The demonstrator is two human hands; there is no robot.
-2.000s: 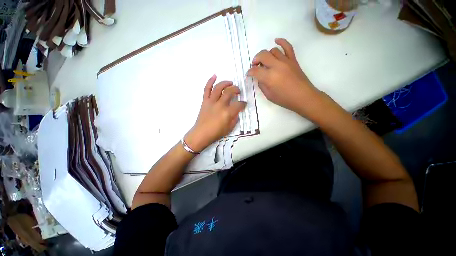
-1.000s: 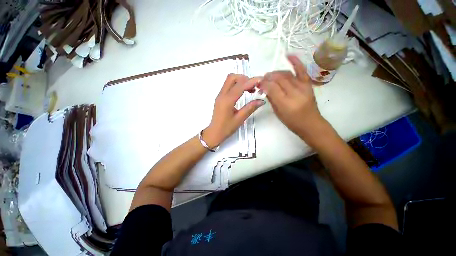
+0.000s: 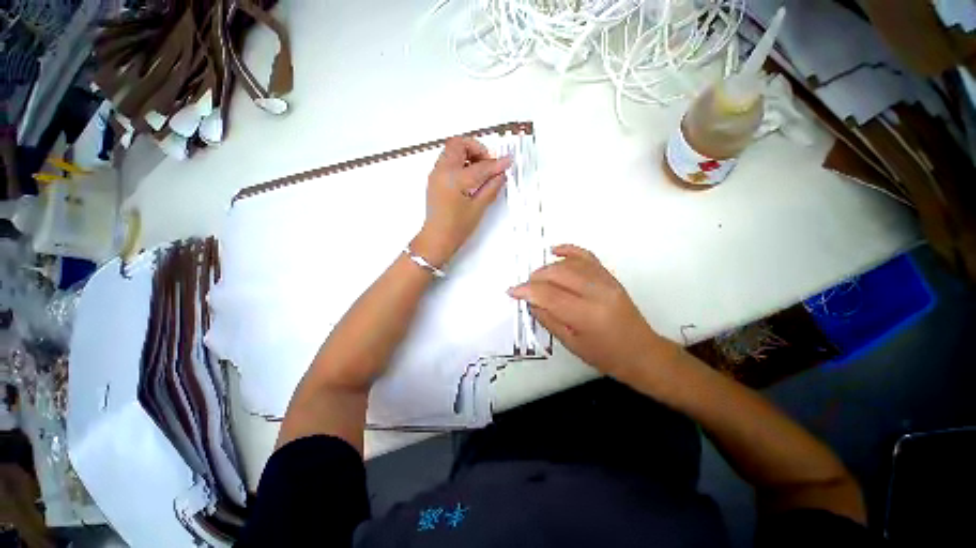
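Observation:
White-faced bag panels [image 3: 353, 278] lie overlapped in front of me, with a brown far edge and a notched near right corner. Narrow white bands with dark lines form the panel edge [image 3: 524, 236] at the right. My left hand [image 3: 468, 193] is over the far part of this edge, thumb and fingertips pinched together. My right hand [image 3: 583, 305] is at the near part of the edge, its fingertips close together on it. A thin white cord seems to run between the two hands, but it is hard to see against the panels.
A stack of panels [image 3: 187, 364] lies left. Brown strips [image 3: 182, 64] are back left, a cord bundle [image 3: 610, 43] at the back. A glue bottle [image 3: 712, 134] stands right, near cut pieces [image 3: 856, 96]. A blue bin [image 3: 878, 305] and scrap box [image 3: 765, 348] are below the table edge.
My hands were together over the panel edge a second ago. They have moved apart, the left to the far part and the right toward the near end.

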